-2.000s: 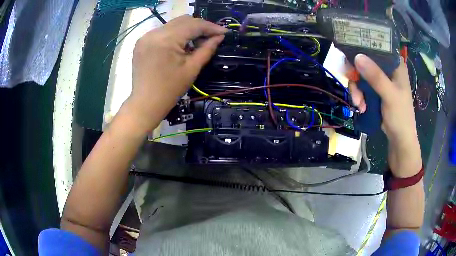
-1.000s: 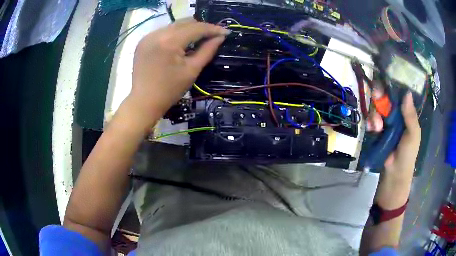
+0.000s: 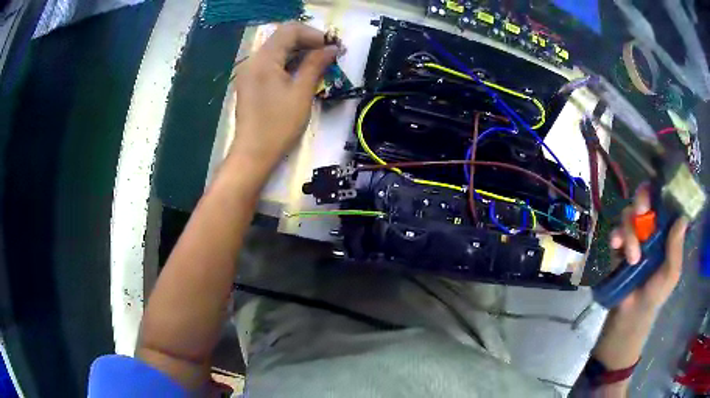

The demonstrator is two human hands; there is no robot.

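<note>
The black socket housing (image 3: 420, 124) lies open on the white board, with yellow-green (image 3: 364, 128), blue (image 3: 498, 97) and brown wires (image 3: 436, 163) across it. My left hand (image 3: 284, 85) is left of the housing's top end and pinches a small circuit board (image 3: 333, 80), partly hidden by the fingers; dark leads run from it towards the housing. My right hand (image 3: 662, 260) holds the soldering gun (image 3: 642, 268) at the right, its tip pointing up-left, away from my left hand. A black switch or plug block (image 3: 329, 185) with metal tabs sits at the housing's left end.
Component boards (image 3: 506, 29) stand behind the housing. A green wire bundle (image 3: 249, 11) lies upper left, a tape roll (image 3: 640, 68) upper right. Red-handled cutters (image 3: 598, 155) lie between housing and gun. A black cord (image 3: 311, 301) crosses my lap.
My left hand has moved off the housing to its left, and a small board now shows in its fingers. The soldering gun has moved away to the right. The view has shifted.
</note>
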